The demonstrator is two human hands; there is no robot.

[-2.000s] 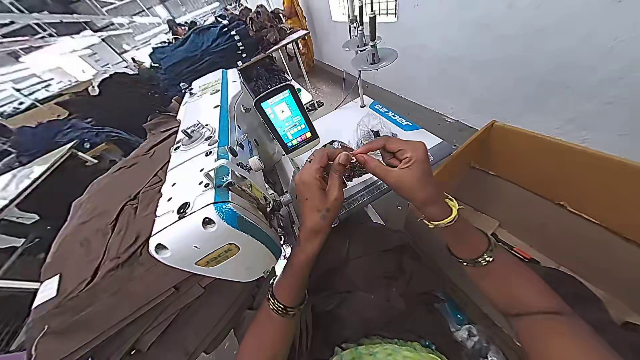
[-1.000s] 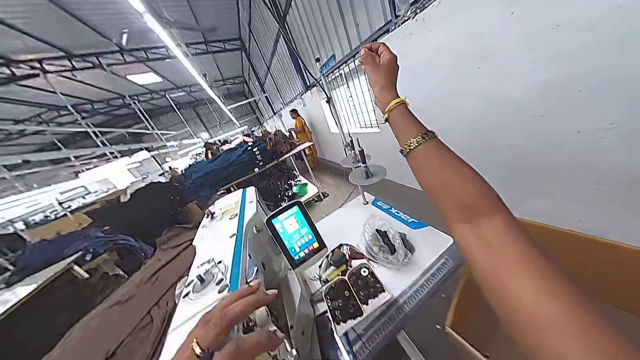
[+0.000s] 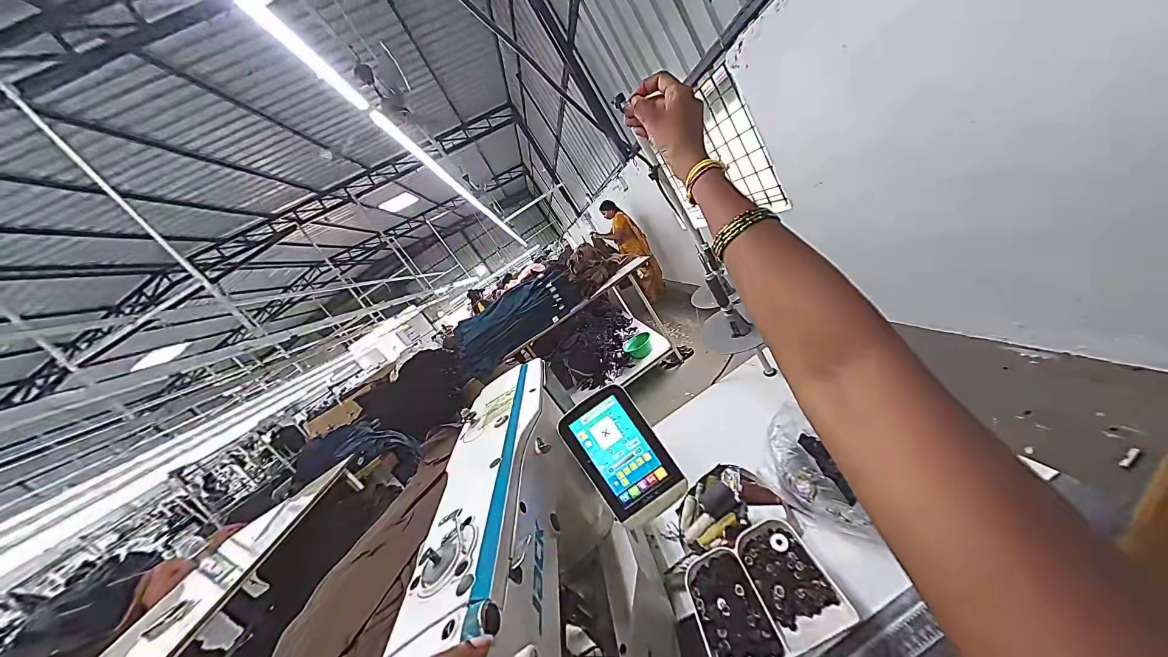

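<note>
High up, my right hand (image 3: 668,119) is raised at the top of the thread stand (image 3: 698,237), its fingertips pinched together; whether thread is between them is too fine to see. Only fingertips of my left hand (image 3: 474,648) show at the bottom edge, by the white and blue Jack sewing machine (image 3: 484,511). A lit touch control panel (image 3: 622,452) stands at the machine's right side. Two white trays of dark buttons, a left one (image 3: 730,607) and a right one (image 3: 792,575), sit on the machine table, with small thread spools (image 3: 716,511) behind them.
A clear plastic bag (image 3: 821,470) lies right of the trays. Brown fabric (image 3: 374,547) is piled left of the machine. Farther off are dark blue garments (image 3: 520,319) on a table, a green bowl (image 3: 638,345) and a person in yellow (image 3: 630,237). A wall (image 3: 967,164) rises on the right.
Two seconds ago both hands were together before the machine. My right hand has since risen to the thread stand; my left has dropped mostly out of view. The view has tilted up.
</note>
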